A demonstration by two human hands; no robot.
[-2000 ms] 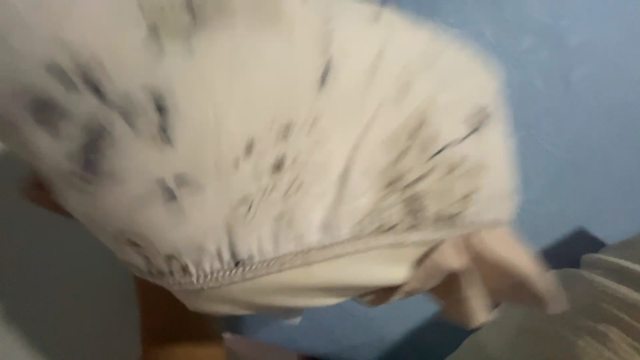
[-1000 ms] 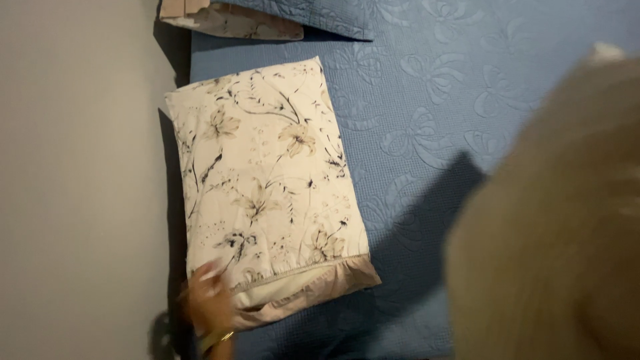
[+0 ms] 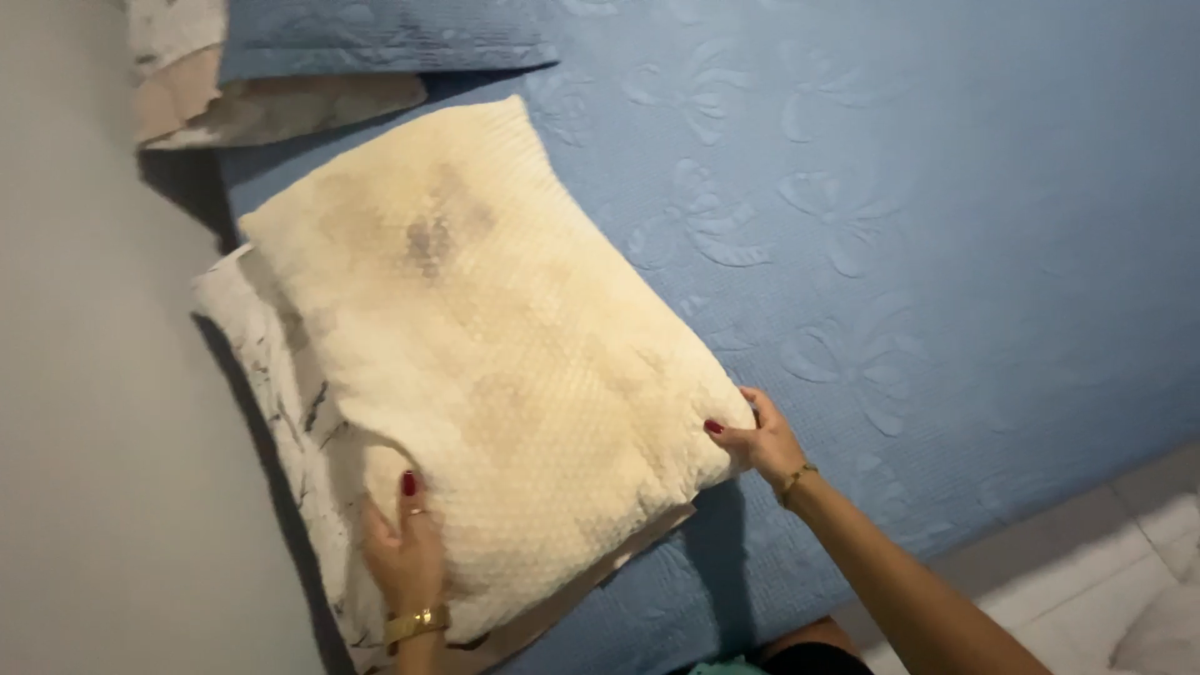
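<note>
A stained cream pillow (image 3: 525,375) with a textured surface lies at a slant over a floral pillow (image 3: 272,375), whose left side shows beneath it. My left hand (image 3: 408,548), with a gold-coloured band on the wrist, grips the cream pillow near its lower left edge, thumb on top. At its lower right corner my right hand (image 3: 764,441) holds on, thumb on top and some fingers hidden at the edge. Both pillows rest on a blue bedspread (image 3: 844,281) with a raised bow-like pattern.
A blue pillow sham (image 3: 384,37) overlaps a floral and beige pillow (image 3: 309,108) at the upper left. A plain wall (image 3: 103,422) runs along the left side of the bed. Floor tiles (image 3: 1106,581) show at the lower right, past the bed's edge.
The cream pillow now lies over the floral pillow, which was uncovered one second ago. My right hand has come into view, and both hands are on the cream pillow.
</note>
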